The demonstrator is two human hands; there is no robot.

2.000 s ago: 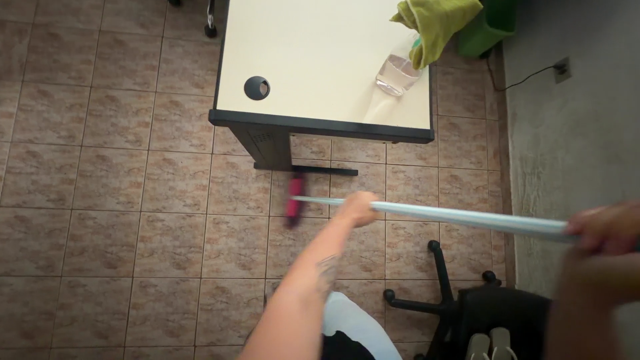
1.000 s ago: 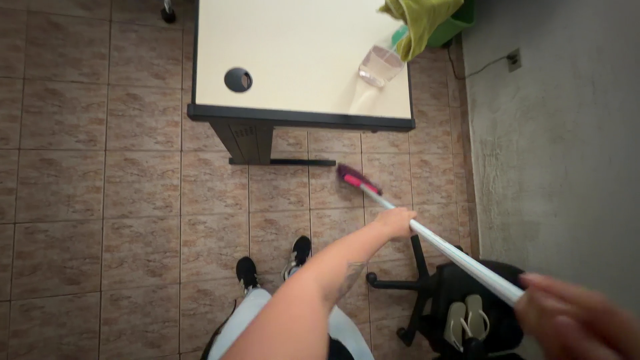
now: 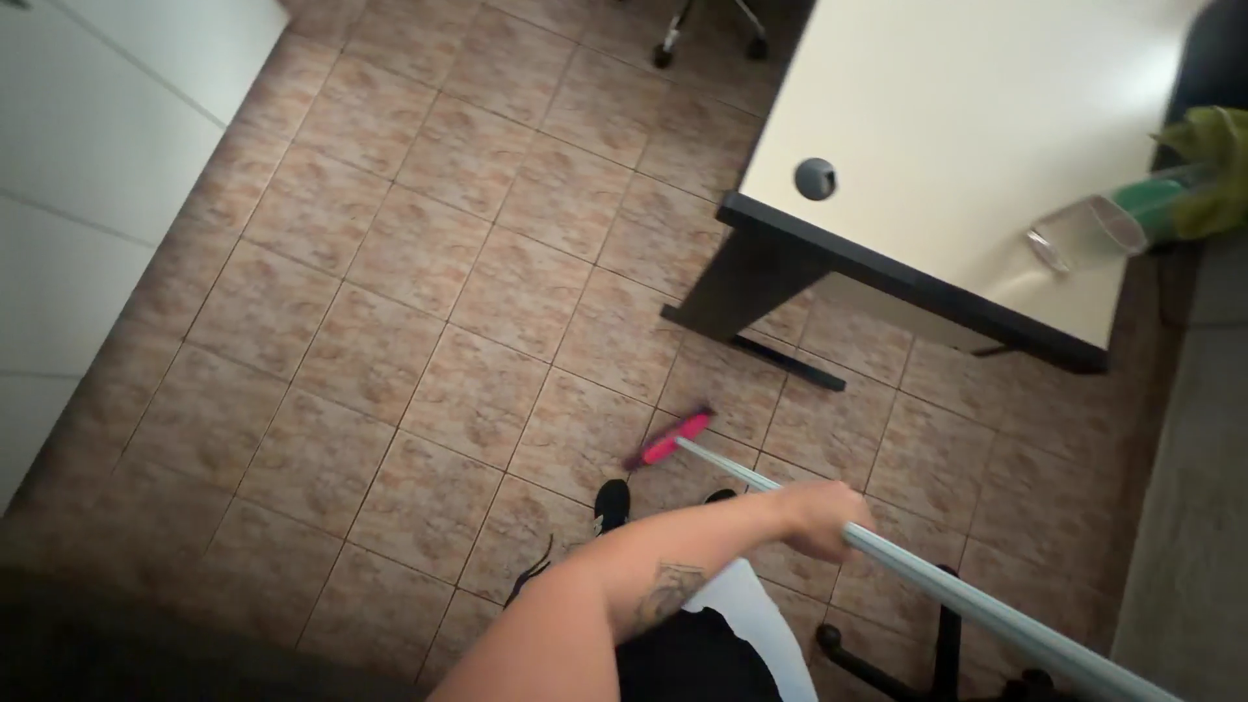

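My left hand (image 3: 829,521) is closed around the pale metal handle (image 3: 975,600) of a broom, partway along it. The handle runs from the lower right edge up to the pink broom head (image 3: 678,438), whose dark bristles are blurred. That head is on the tiled floor, just in front of a black shoe (image 3: 611,505) and below the desk's metal foot. My left forearm, with a tattoo, crosses above my legs. My right hand is out of view, and so is the handle's upper end.
A cream desk (image 3: 936,127) with a black edge stands at the upper right, bearing a clear cup (image 3: 1087,236) and a yellow-green cloth (image 3: 1214,175). A black chair base (image 3: 941,643) is at the lower right, chair casters (image 3: 663,56) at the top, white panels (image 3: 88,185) at the left, a wall at the right.
The broom head has moved left, from beside the end of the desk's foot to near my shoes. My right hand has left the view. The view has turned, showing more floor at the left.
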